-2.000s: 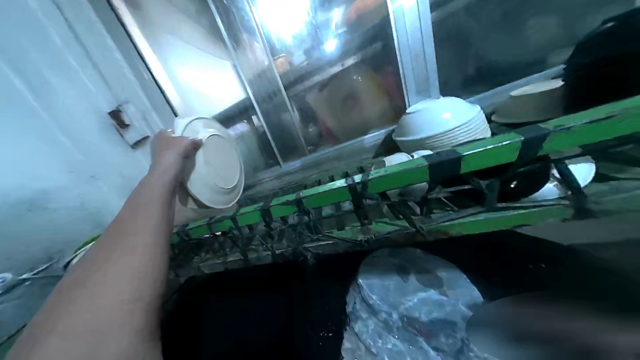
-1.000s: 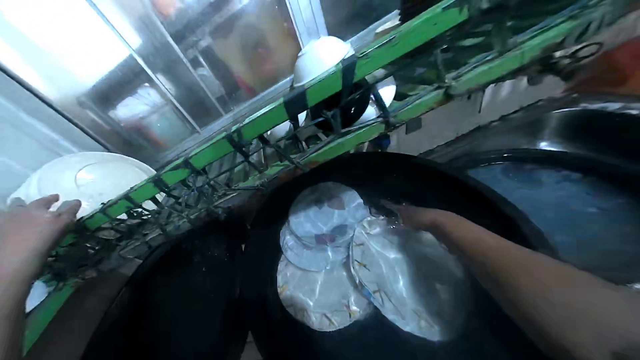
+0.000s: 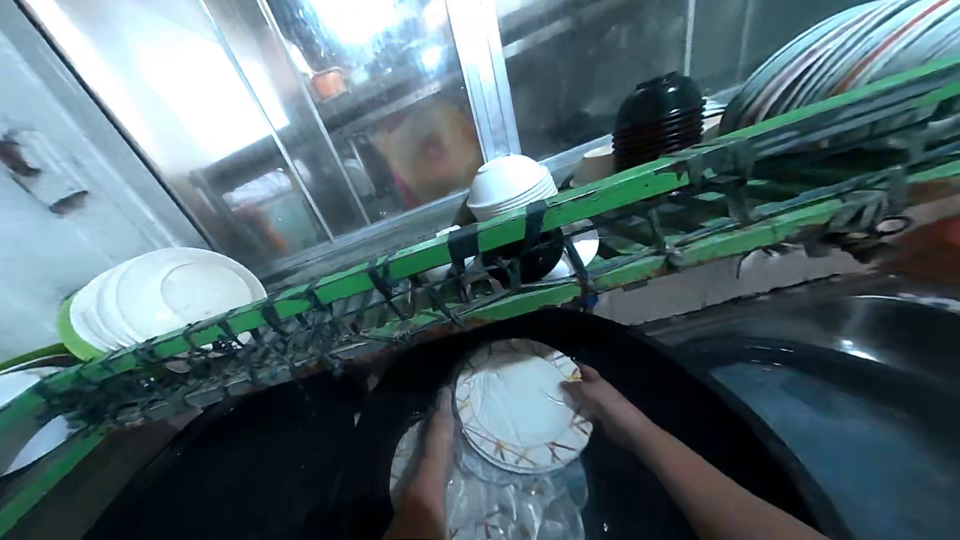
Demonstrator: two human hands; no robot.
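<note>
Both hands hold a small stack of white plates with a brown-and-gold patterned rim [image 3: 523, 405] over a black tub of water [image 3: 645, 375]. My left hand [image 3: 437, 442] is at the stack's left edge, its fingers partly hidden. My right hand [image 3: 596, 397] grips the right edge, thumb on the upper face. Below the stack, more patterned plates [image 3: 517, 510] lie under rippling water.
A green rack [image 3: 615, 195] bound with dark strips crosses behind the tubs. It carries white plates [image 3: 172, 296], white bowls [image 3: 512, 184], black bowls [image 3: 660, 120] and large plates [image 3: 847, 71]. Another black tub [image 3: 247, 457] is at left; a water-filled basin [image 3: 840, 420] is at right.
My left hand, which held a white plate by the rack and then touched the plates there, has come down to the tub. Both hands now have patterned plates raised above the others.
</note>
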